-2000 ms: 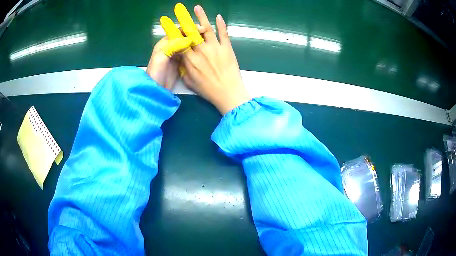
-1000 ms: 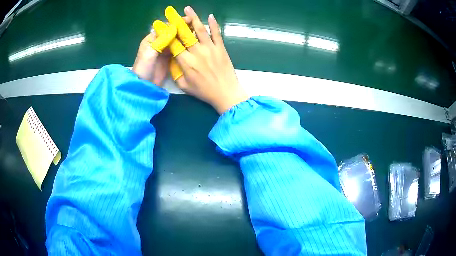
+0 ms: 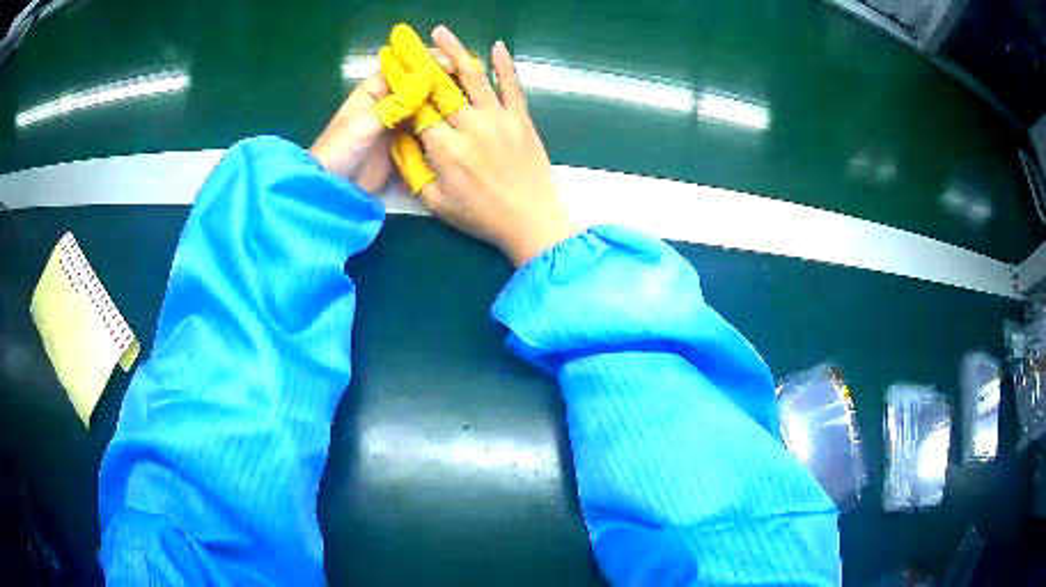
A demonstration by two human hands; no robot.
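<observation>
My left hand [image 3: 356, 138] and my right hand [image 3: 488, 155] touch each other above the pale rail, at upper centre. Yellow finger cots [image 3: 422, 78] cover several fingertips. The right hand lies back up over the left, its two uncovered fingers stretched forward and apart. The left hand is partly hidden behind it, with a yellow-tipped digit against the right hand's cots. I see no part in either hand; what lies between the palms is hidden.
The green conveyor belt [image 3: 688, 52] lies beyond the pale rail [image 3: 711, 218]. A yellow notepad [image 3: 75, 327] lies at left on the dark green bench [image 3: 459, 516]. Clear bagged parts [image 3: 820, 430] lie in a row at right, partly beside my right sleeve.
The joined hands have shifted a little left, and the left hand's yellow-tipped digit has changed place against the right hand's cots. The bagged parts and notepad are unmoved on the bench.
</observation>
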